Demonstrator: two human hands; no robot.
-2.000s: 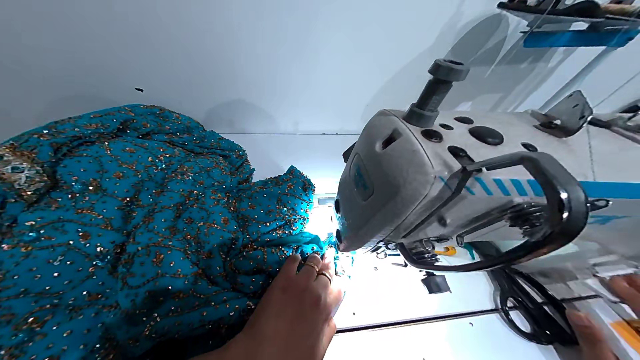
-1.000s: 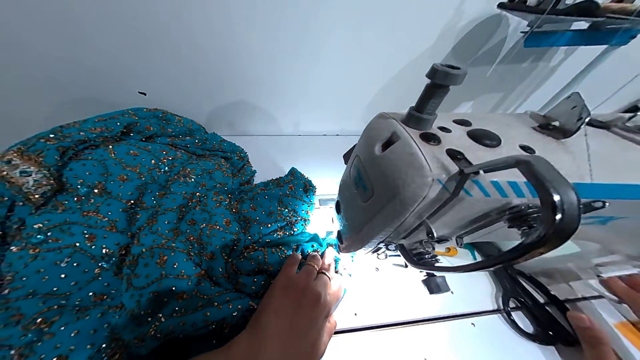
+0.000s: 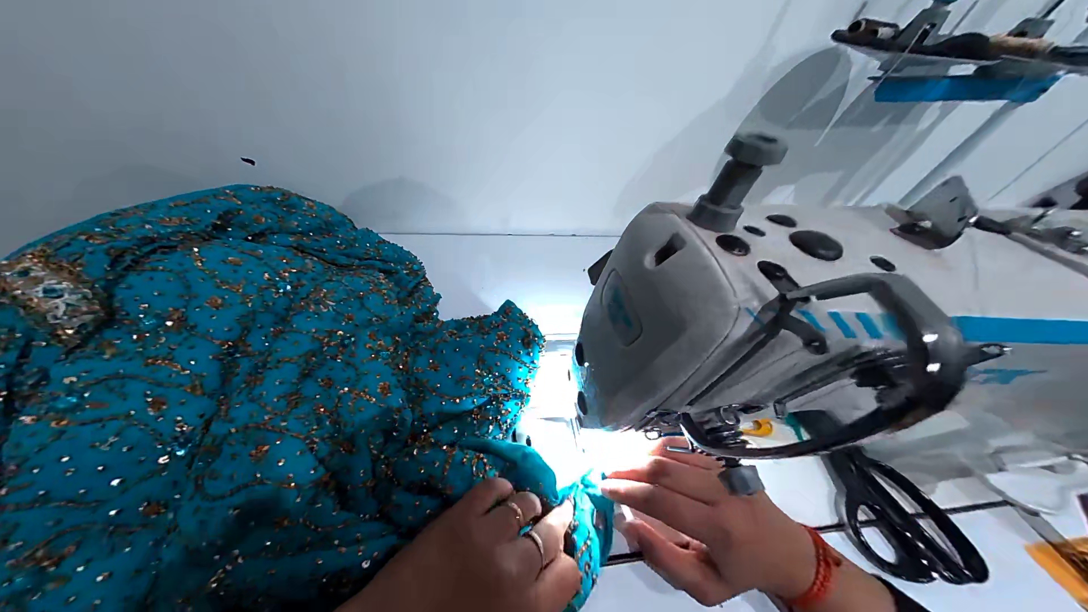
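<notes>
A teal beaded and embroidered fabric [image 3: 280, 365] lies heaped over the left side, with one end running to the head of a sewing machine [image 3: 663, 314]. My left hand [image 3: 501, 552], with rings on two fingers, grips a fold of this cloth just left of the needle area. On the right, my right hand [image 3: 705, 518], a red thread bracelet at its wrist, reaches beneath the machine head. Its fingertips are at the cloth's edge; glare hides whether they pinch it. The machine's lamp washes out the needle and presser foot.
Black-handled scissors [image 3: 909, 518] lie on the white table right of my right hand. A small yellow item [image 3: 756, 427] shows behind the machine's thread guard. A shelf [image 3: 960, 55] with spools and tools is at the upper right, above blue tape. The wall rises behind the table.
My right hand has come from the far right edge to the cloth under the machine head. My left hand, earlier resting on the cloth, now grips a fold, and the cloth's end hangs nearer to me.
</notes>
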